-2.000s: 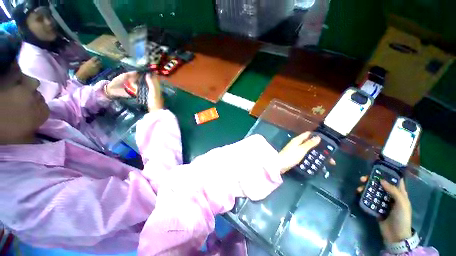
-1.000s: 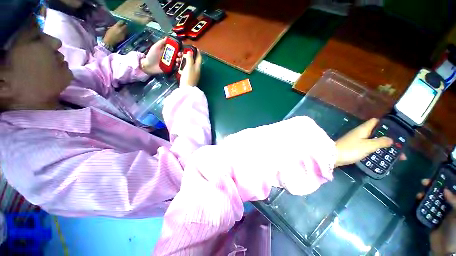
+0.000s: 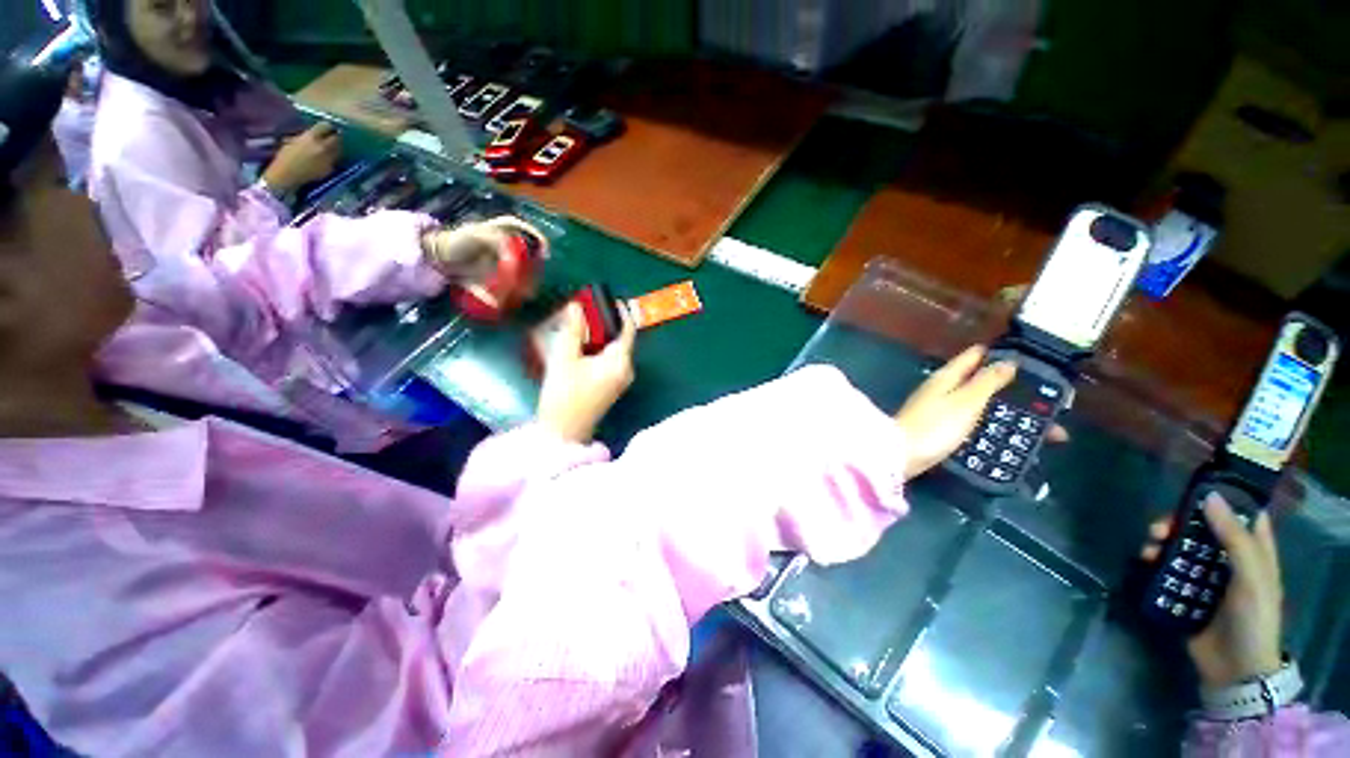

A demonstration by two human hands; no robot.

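Observation:
My left hand holds an open flip phone. Its black keypad half faces me and its screen half is pale and blank. My right hand holds a second open flip phone by the keypad half, with the thumb near the top of the keys. Its screen is lit light blue. Both phones are above a clear blister tray with rectangular pockets on the dark green bench. Parts of both hands are hidden behind the phones.
At left, a person in a pink smock holds red phones, one near an orange card. Another person sits beyond. Closed phones lie on the left brown board. A blue-and-white box and a carton are behind my phones.
The right phone's screen has turned from white to lit blue since two seconds ago. The view has swung right and back. The neighbour's hands have moved apart, one now beside the orange card.

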